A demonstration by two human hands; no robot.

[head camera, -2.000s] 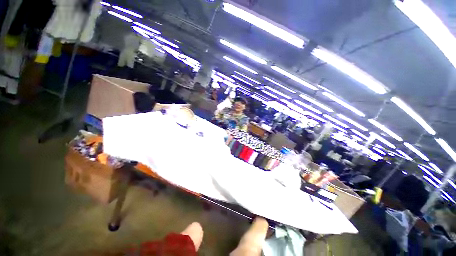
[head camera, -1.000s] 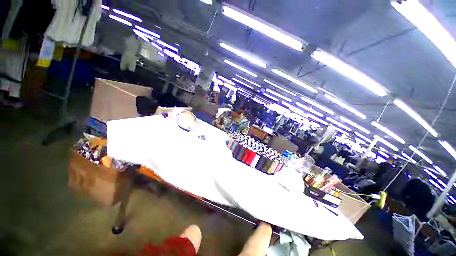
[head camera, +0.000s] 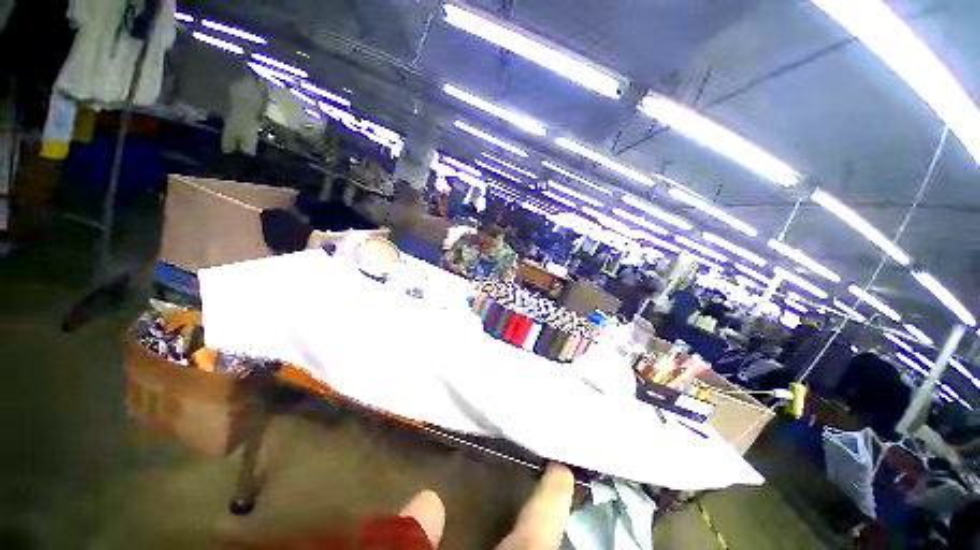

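Observation:
A long table under a white cloth [head camera: 430, 355] lies in front of me, tilted in the picture. A dense cluster of thread spools [head camera: 529, 326] with coloured sides stands on its far side. A dark tray [head camera: 675, 400] with coloured items is to their right. A tan ring or round container [head camera: 378, 258] lies at the far left. At the bottom edge, two bare skin shapes, probably my knees, show beside dark red cloth [head camera: 395, 533]. Neither my left hand nor my right hand can be made out.
A carton of mixed items [head camera: 183, 397] stands by the table's left end, a taller open carton [head camera: 220, 220] behind it. Pale cloth [head camera: 610, 521] hangs at the near edge. A person in patterned clothing [head camera: 481, 256] is across the table. Garments [head camera: 118, 54] hang at left.
The whole view has shifted a little, so the table and spools sit slightly further left. The person across the table has changed posture. Nothing on the table has visibly moved.

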